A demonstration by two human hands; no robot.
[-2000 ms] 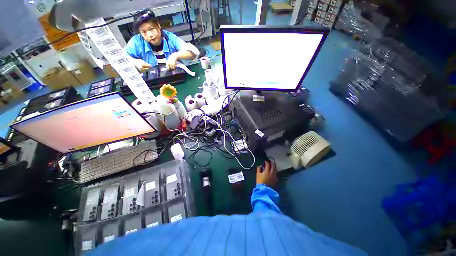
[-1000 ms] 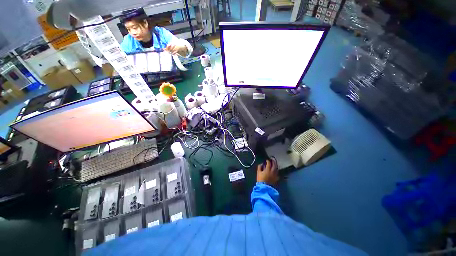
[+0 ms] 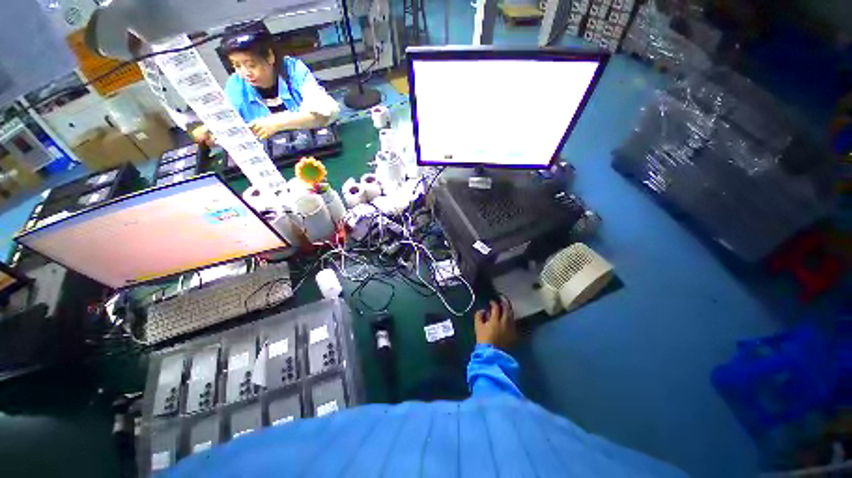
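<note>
My right hand (image 3: 495, 325) rests over a dark computer mouse, mostly hidden under it, at the bench's right edge. The right monitor (image 3: 504, 110) shows a mostly white screen above a black computer case (image 3: 504, 219). My left hand is not in view. The grey translucent device tray (image 3: 351, 350) lies at the lower left with two rows of pockets. They hold grey devices (image 3: 282, 359) with white labels and black dots. My blue clothing covers the tray's lower part.
The left monitor (image 3: 154, 229) stands over a light keyboard (image 3: 220, 303). Cables (image 3: 402, 252), label rolls (image 3: 313, 217) and a hanging label strip (image 3: 210, 103) lie beyond. A dark scanner-like cylinder (image 3: 382, 338), a white label (image 3: 438, 330) and a beige fan-like object (image 3: 575, 276) are near. A co-worker (image 3: 280, 93) sits opposite.
The co-worker has lowered the white-pocketed tray seen a second ago and now reaches an arm toward the stack at the left. My right hand stays on the mouse. The view has shifted slightly.
</note>
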